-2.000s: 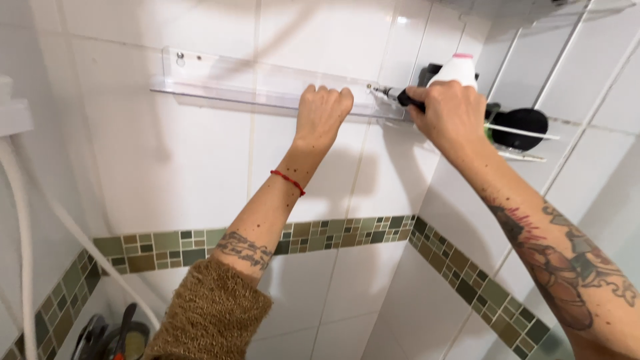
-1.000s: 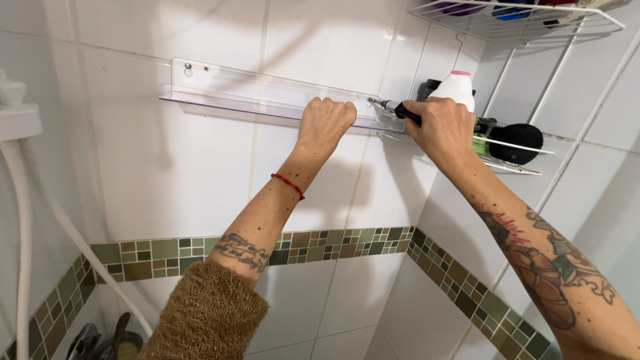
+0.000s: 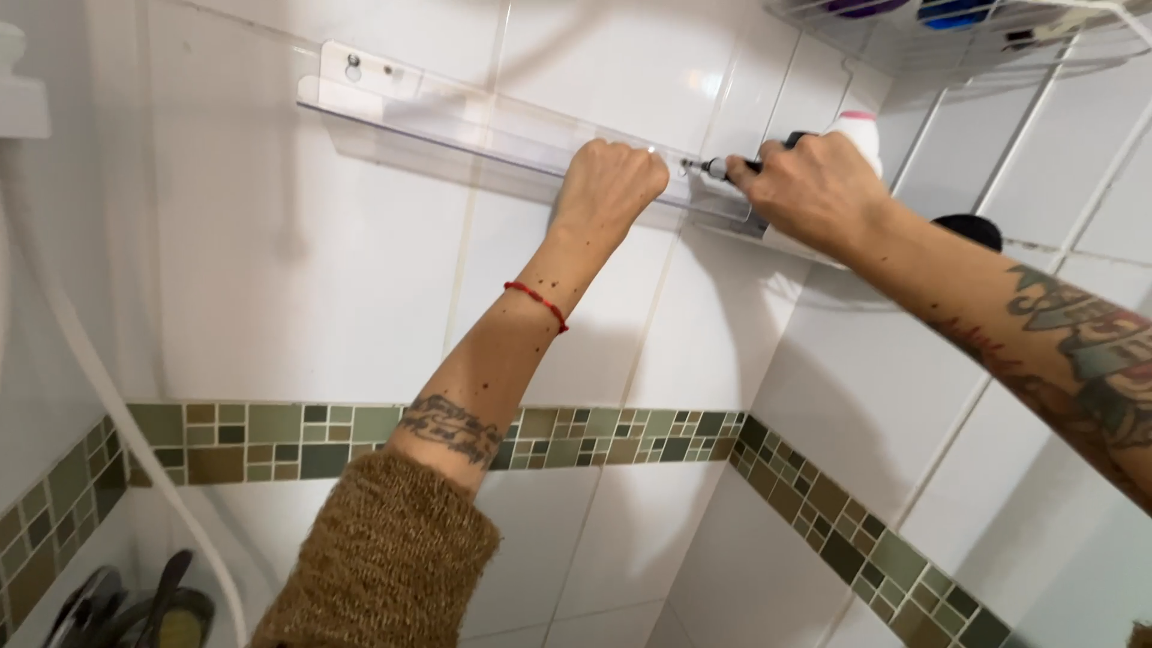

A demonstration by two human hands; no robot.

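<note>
A clear plastic wall shelf lies against the white tiles, with a screw in a hole at its left end. My left hand is closed on the shelf's front edge, right of its middle. My right hand grips a screwdriver with a dark handle. The tool points left, its tip at a screw near the shelf's right end. Most of the handle is hidden in my fingers.
A white wire rack with bottles hangs in the upper right corner. Behind my right hand are a white bottle with a pink base and a round black object. A white hose runs down the left side, near utensils at bottom left.
Both hands keep their places on the shelf and the screwdriver. The view has shifted somewhat, and the upper wire rack shows more than two seconds ago.
</note>
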